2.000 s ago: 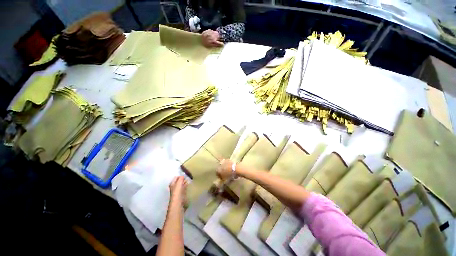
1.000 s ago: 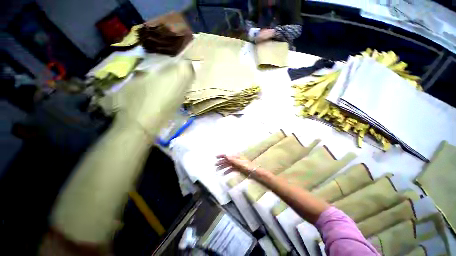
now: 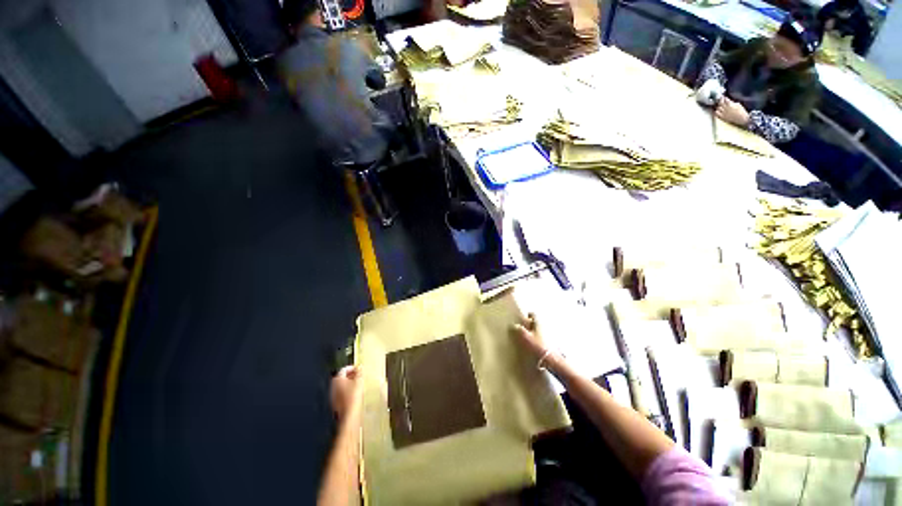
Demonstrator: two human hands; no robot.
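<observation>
A large olive-yellow bag panel (image 3: 435,321) lies spread in front of me, with a dark brown patch (image 3: 435,390) on it. The patch has a thin pale line near its left side. My left hand (image 3: 344,387) holds the panel's left edge. My right hand (image 3: 529,336) is on the panel's upper right part, where a flap is turned over; its fingers are closed on the edge. The board under the panel is mostly hidden, with a metal bar (image 3: 512,276) at its far edge.
Folded olive pieces (image 3: 801,397) overlap in a row at right. A blue-rimmed tray (image 3: 514,181), stacked panels (image 3: 618,158), brown panels (image 3: 554,28) and yellow strips (image 3: 811,272) lie on the white table. One person sits across the table, another at far left. A bucket (image 3: 467,227) stands below; cartons (image 3: 45,346) are left.
The view has swung left to the floor. The panel, lifted and blurred on the left a second ago, now lies in front with its brown patch showing. My right hand has taken hold of it.
</observation>
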